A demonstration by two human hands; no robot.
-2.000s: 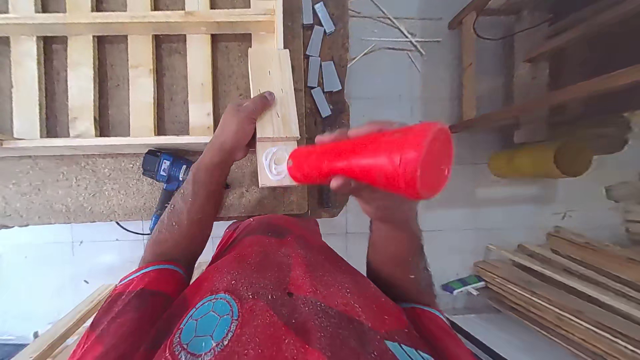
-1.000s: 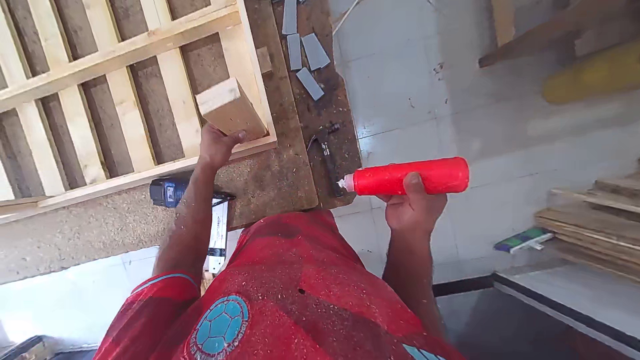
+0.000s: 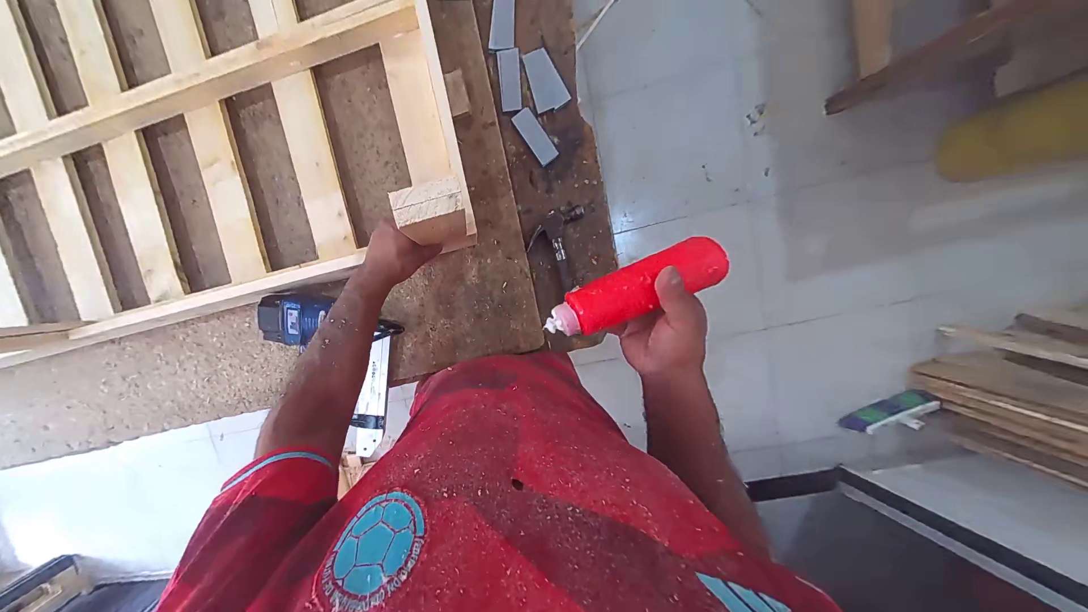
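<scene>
My left hand (image 3: 398,257) grips a short wooden block (image 3: 429,211) at the near right corner of a slatted wooden frame (image 3: 280,59), which lies on the workbench. The block stands inside the corner, against the frame's end rail. In my right hand (image 3: 670,327) is a red squeeze bottle (image 3: 629,293), held tilted with its nozzle to the left and white glue at the tip. The nozzle is over the bench edge, just below a claw hammer (image 3: 557,242).
Several grey flat pieces (image 3: 535,136) lie on the wooden bench (image 3: 476,314). A blue power tool (image 3: 297,320) sits left of my left forearm, near a metal square (image 3: 372,395). Stacked boards (image 3: 1011,391) and a green and blue brush (image 3: 888,410) are at right.
Two seconds ago the bottle's nozzle was at glue on a wooden piece by my left hand; now it is away to the right. The block in my left hand has moved into the frame's corner.
</scene>
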